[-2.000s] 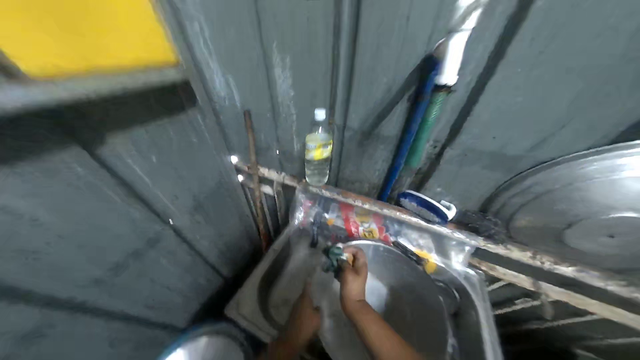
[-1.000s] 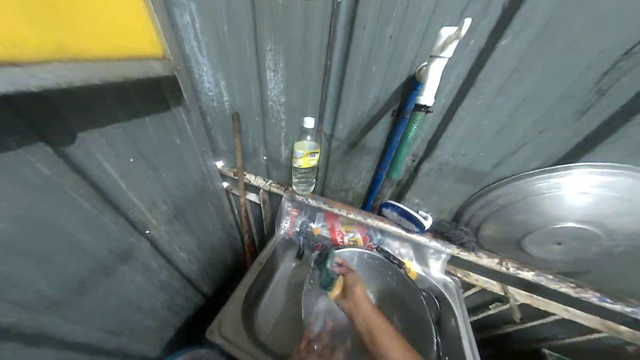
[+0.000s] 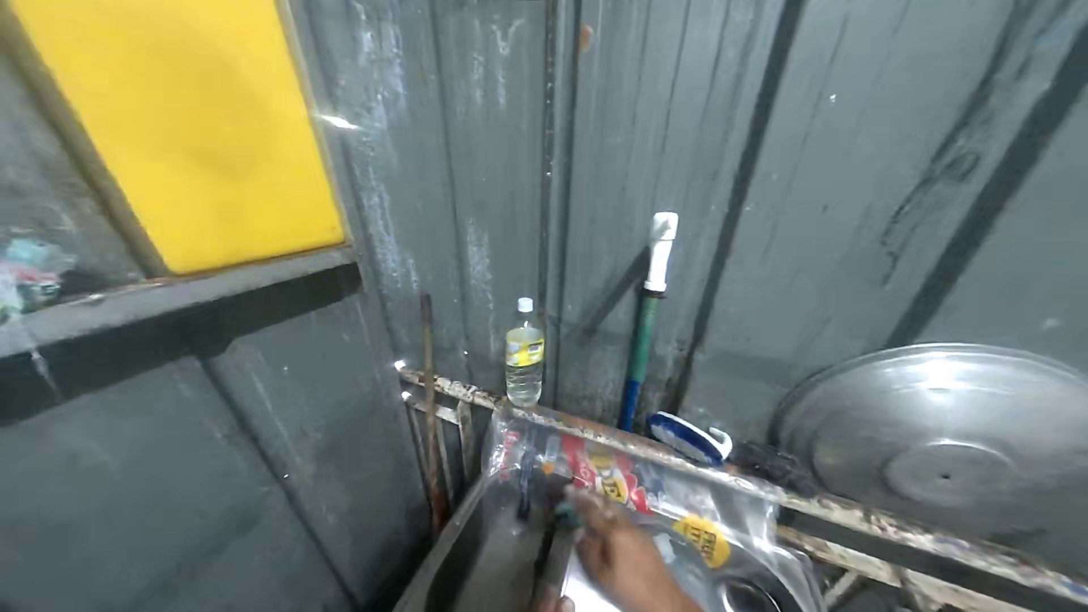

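My right hand (image 3: 619, 548) is over the steel sink (image 3: 497, 544) at the bottom of the view, its fingers closed around a dark green scouring pad (image 3: 568, 513). Below it, a bright metal vessel (image 3: 586, 591) shows only in part; it looks tilted, and the frame cuts it off. Of my left hand (image 3: 554, 604), just the fingertips appear at the bottom edge, against the vessel's edge; its grip is hidden. Clear printed plastic wrap (image 3: 671, 476) lines the back of the sink. A round yellow sticker (image 3: 702, 541) lies right of my right hand.
A bottle of pale liquid (image 3: 524, 357) stands on the rusty rail (image 3: 586, 427) behind the sink. A blue-and-white brush (image 3: 690, 439) lies on the rail, near a green-and-blue pipe (image 3: 643, 340). A large round metal lid (image 3: 943, 425) leans right. Corrugated wall surrounds them; a yellow panel (image 3: 187, 127) is upper left.
The metal vessel, open toward me in the sink earlier, now looks tilted. My left hand, inside it before, shows only fingertips at the bottom edge. The view has tipped upward.
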